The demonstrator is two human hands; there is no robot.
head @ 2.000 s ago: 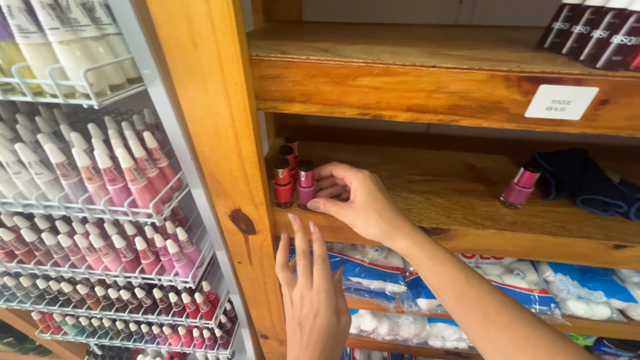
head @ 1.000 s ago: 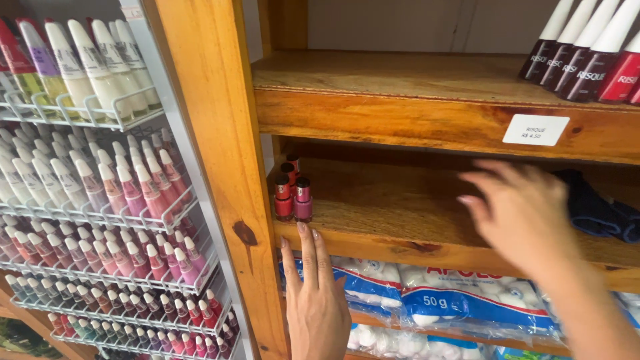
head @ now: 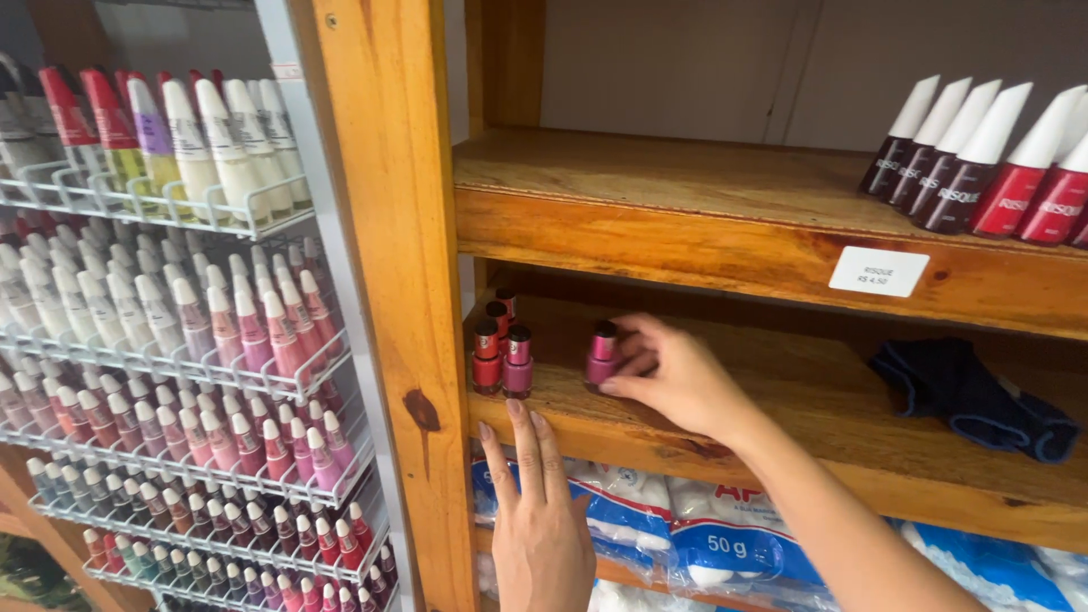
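Observation:
My right hand [head: 671, 374] grips a magenta nail polish bottle [head: 602, 357] with a black cap, upright at the middle wooden shelf. To its left, at the shelf's left end, stand a purple-pink bottle [head: 518, 365], a red bottle [head: 486, 361] and more red ones partly hidden behind. My left hand [head: 537, 510] holds nothing; its fingers are spread a little, with the fingertips at the front edge of the shelf just below those bottles.
A dark cloth with blue trim [head: 969, 395] lies on the shelf's right side. Dark and red polishes with white caps [head: 960, 183] stand on the shelf above. Bags of cotton balls [head: 731, 535] fill the shelf below. A wire rack [head: 178, 365] of polishes stands left of the wooden post [head: 399, 255].
My right hand went right toward the dark cloth, and is now back nearer the left group with the magenta bottle, which earlier stood beside the cloth. My left hand has stayed at the shelf edge.

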